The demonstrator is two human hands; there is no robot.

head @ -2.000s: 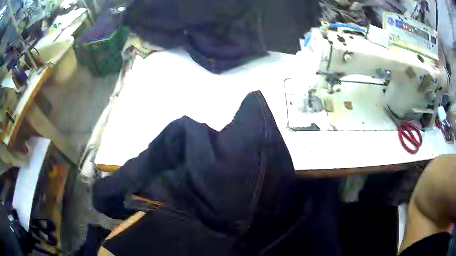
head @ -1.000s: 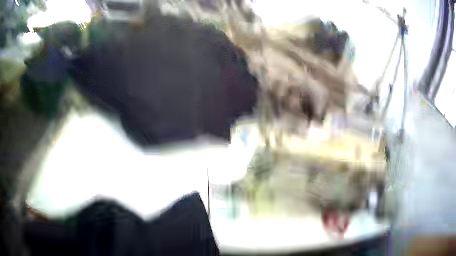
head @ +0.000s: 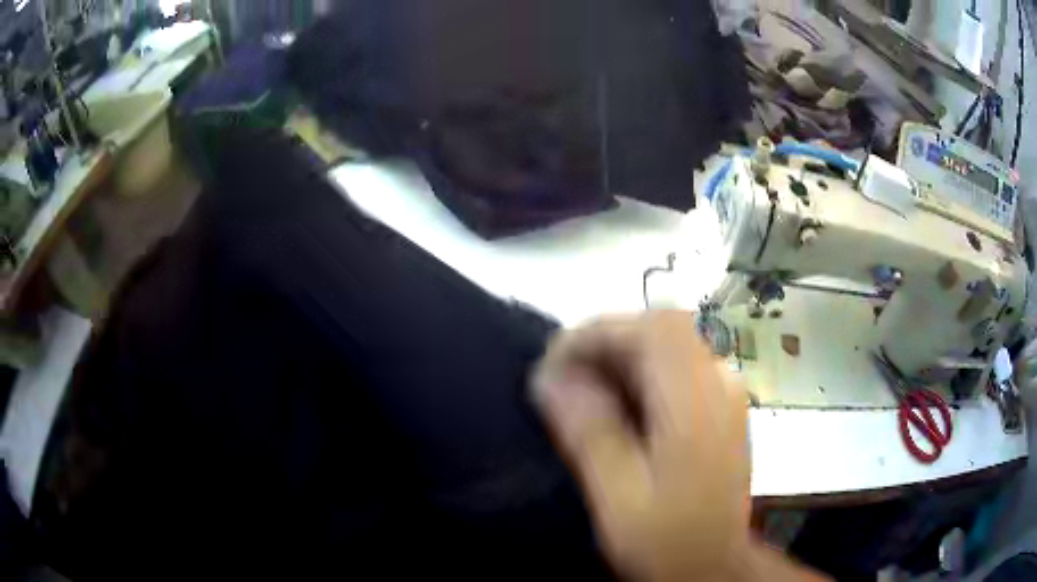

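A large dark garment (head: 341, 375) fills the left and lower middle of the view and covers part of the white table. My right hand (head: 654, 426) is at the lower centre, slightly blurred, with thumb and fingers closed on the garment's right edge. My left hand is not in view. The cream-white sewing machine (head: 898, 250) stands to the right of my hand, its needle area partly hidden behind the hand. Red-handled scissors (head: 924, 423) lie on the machine bed's right side, handles towards me.
More dark cloth (head: 512, 102) is heaped at the back of the white table (head: 864, 455). A control panel (head: 961, 171) sits atop the machine at the right. Brownish cloth pieces (head: 807, 74) lie behind it. Another table (head: 68, 216) stands at the far left.
My right hand has come into the centre and taken hold of the garment. The garment now spreads higher and wider over the left. The view swung away and back.
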